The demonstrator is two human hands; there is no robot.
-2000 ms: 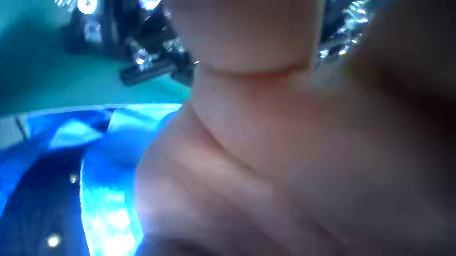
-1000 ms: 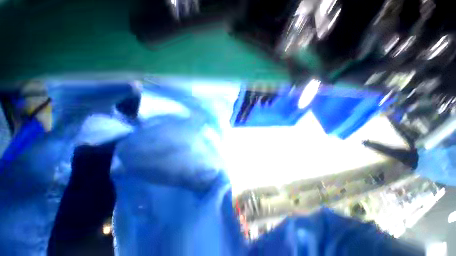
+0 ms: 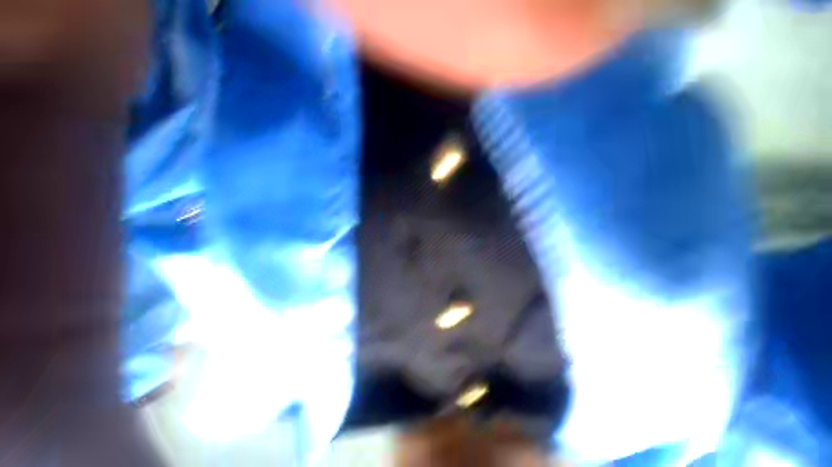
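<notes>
The blue smock (image 3: 274,164) fills much of the view and hangs open over dark clothing (image 3: 429,246) with several shiny buttons. A blurred skin-toned shape (image 3: 493,46) is cut off by the top edge. A large dark brownish blur (image 3: 64,228) covers the left side, very close to the camera. These may be parts of my hands, but I cannot tell which hand, or whether they hold anything. No black parts with metal ends can be made out.
A small brown blur (image 3: 465,447) shows at the bottom edge. Pale, greenish blurred areas lie at the upper right, with dark blue cloth (image 3: 798,301) below them at the right edge. The lower smock is overexposed.
The view has swung from the green surface, black parts and blue bins onto the smock front and buttons. A skin-toned shape at the top and a dark blur at left have appeared.
</notes>
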